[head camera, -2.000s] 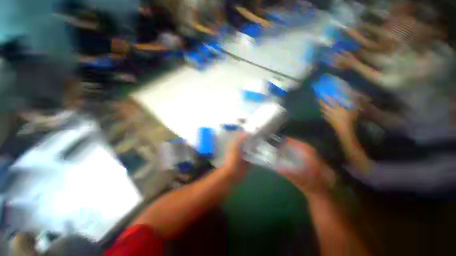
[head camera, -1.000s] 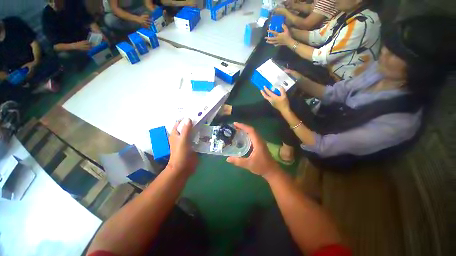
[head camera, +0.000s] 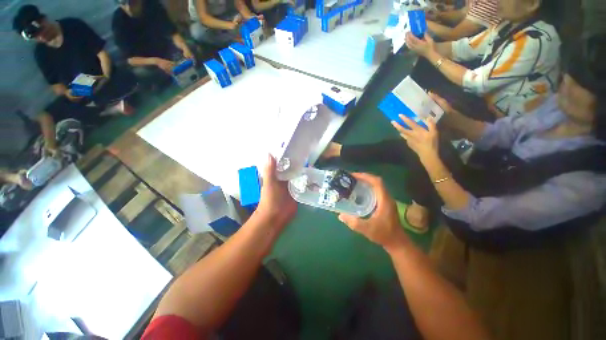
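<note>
My left hand (head camera: 276, 192) holds a pale oval case lid half (head camera: 302, 141) upright and tilted, with round marks near its ends. My right hand (head camera: 376, 211) grips the right end of an oblong translucent case half (head camera: 331, 191). It holds small white printed bits and a black piece (head camera: 341, 184) toward its right end. The left end of this case half is against my left hand. The lid and the case half meet or nearly meet at my left hand.
A small blue box (head camera: 249, 186) and an opened box (head camera: 209, 210) stand at the near edge of the white board (head camera: 199, 133). Another blue-and-white box (head camera: 339, 100) lies farther back. People sit around, some holding boxes. A separate left board (head camera: 100, 279) bears a grey-white open carton (head camera: 71, 214).
The view has shifted, so the scene sits farther right and lower. The lid half now shows its pale oval face more fully. Both hands still hold the case parts.
</note>
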